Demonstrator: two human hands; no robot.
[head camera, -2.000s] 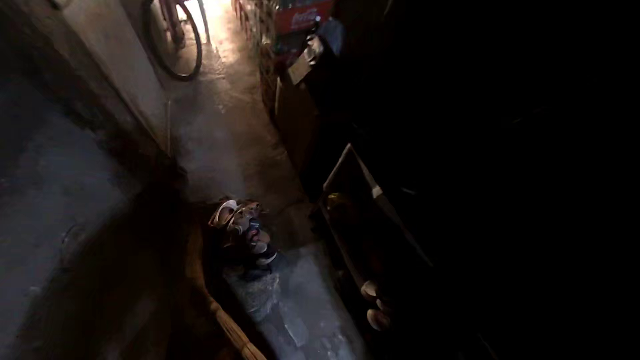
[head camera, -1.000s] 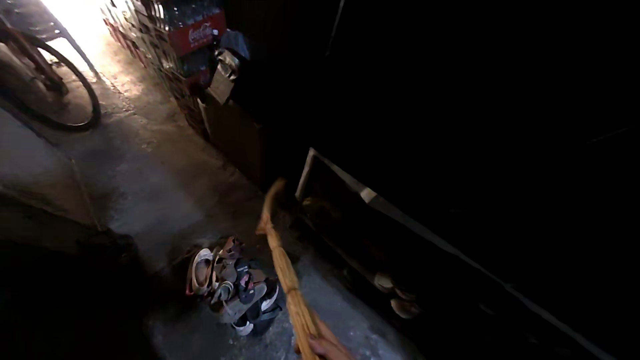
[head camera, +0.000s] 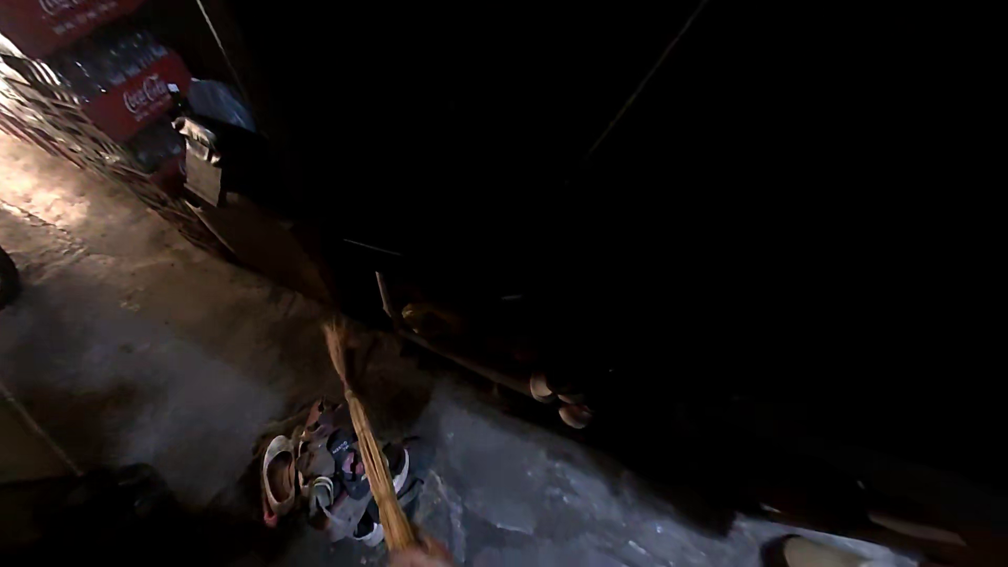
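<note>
My right hand (head camera: 421, 554) shows only in part at the bottom edge, closed around the lower end of a long straw broom (head camera: 370, 465). From there the broom slants up and left, its frayed tip over the concrete floor near the dark base of the furniture. Beneath its middle, a pile of shoes and sandals (head camera: 342, 476) lies on the floor; whether the broom touches them is unclear. My left hand is out of view.
Red bottle crates (head camera: 138, 98) are stacked at upper left beside a woven lattice (head camera: 94, 146). Rounded objects (head camera: 571, 409) sit along a low dark ledge. Deep shadow hides the right side. A pale rounded object (head camera: 815, 551) shows at bottom right.
The broom has come up from the lower left, across the shoe pile, and my right hand has come into view. The view has swung right.
</note>
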